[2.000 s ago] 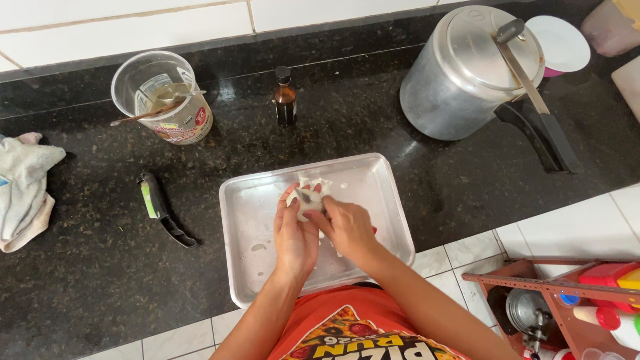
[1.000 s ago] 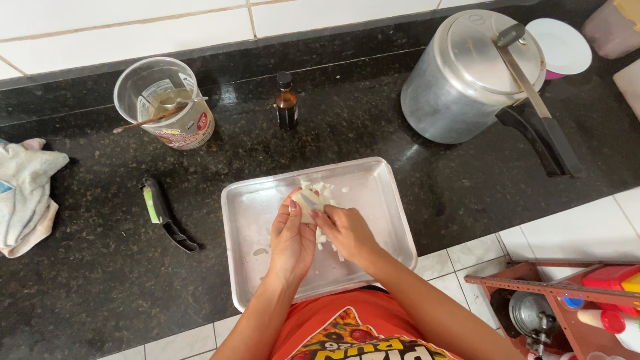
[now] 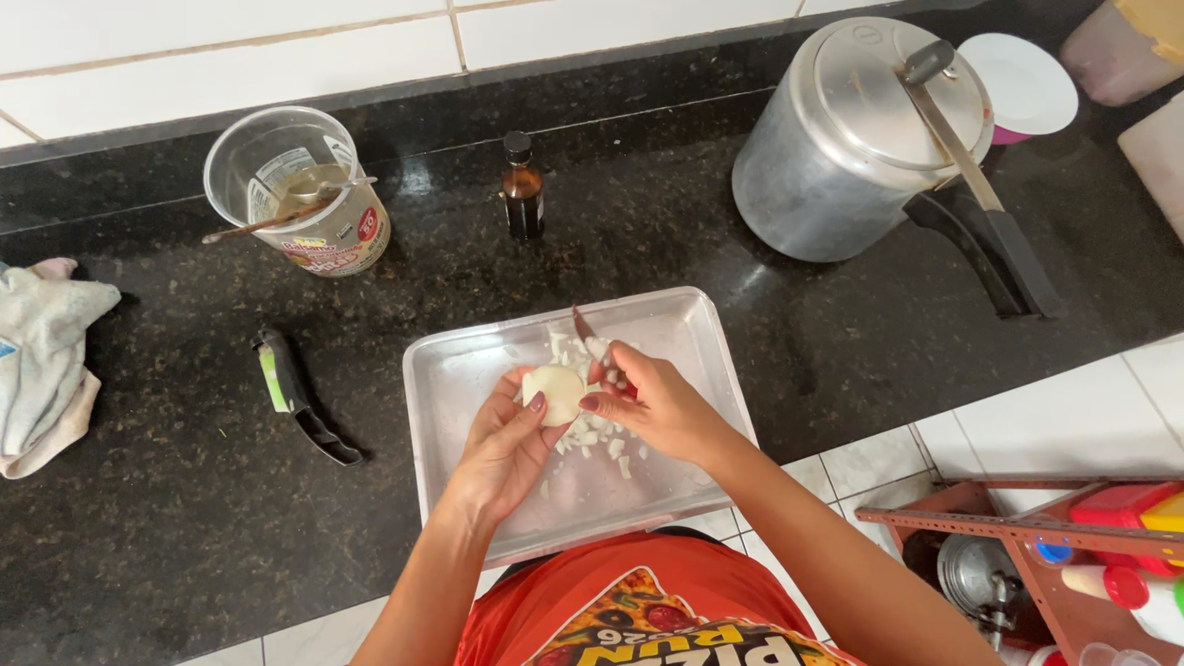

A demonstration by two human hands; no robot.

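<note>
My left hand (image 3: pixel 504 444) holds a pale, peeled onion piece (image 3: pixel 553 395) with a flat cut face up, over a metal baking tray (image 3: pixel 462 504). In my right hand (image 3: pixel 652 402) is a small knife (image 3: pixel 583 326) with a red handle, its blade tip pointing away from me; my right fingertips are at the onion's right edge. Chopped white onion bits (image 3: pixel 592 435) lie in the tray beneath and beyond my hands. Part of the knife is hidden by my fingers.
Behind the tray stand a clear plastic tub (image 3: pixel 296 199) with a spoon, a small brown bottle (image 3: pixel 524 194) and a pressure cooker (image 3: pixel 832 139) with a long-handled utensil (image 3: pixel 967 157) on its lid. A black-and-green peeler-like tool (image 3: pixel 301 398) and a cloth (image 3: pixel 46 351) lie left.
The onion in my left hand showed a rough, cut-up top earlier and now shows a smooth flat face. More chopped bits lie in the tray than two seconds ago.
</note>
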